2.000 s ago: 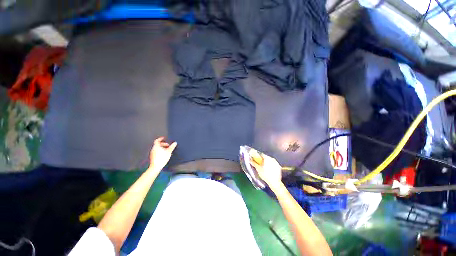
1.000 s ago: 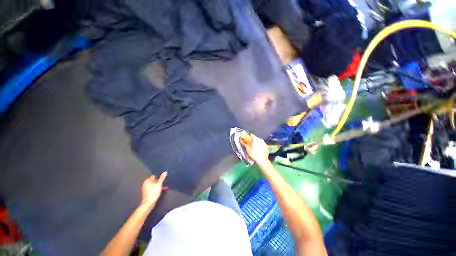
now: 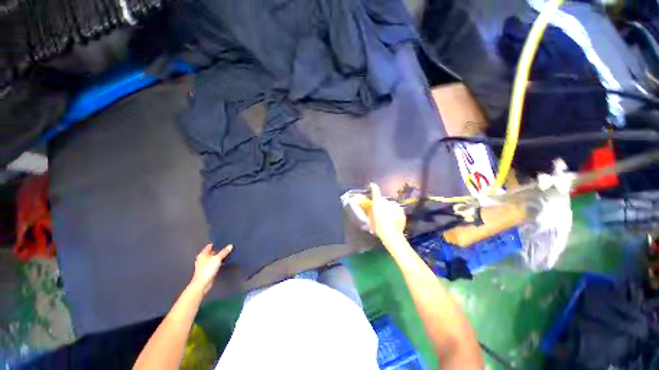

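Note:
Dark trousers (image 3: 278,213) lie on the grey-brown table cover (image 3: 123,195), smooth near me, wrinkled farther away. My left hand (image 3: 209,266) is at their lower left edge, fingers apart; whether a fingertip touches the cloth is unclear. My right hand (image 3: 389,218) is shut on the tan-orange handle of the silver steam iron (image 3: 353,203), at the trousers' right edge. The hand hides part of the iron; its contact with the cloth is unclear.
A dark garment pile (image 3: 339,54) covers the table's far side. The yellow hose (image 3: 517,101) and dark cord run right of the iron. Blue crates (image 3: 394,347) stand on the green floor. Red cloth (image 3: 32,217) lies at left.
The view has turned and shifted. Since one second ago, the iron has tilted in my right hand. My left hand remains near the trousers' lower left edge.

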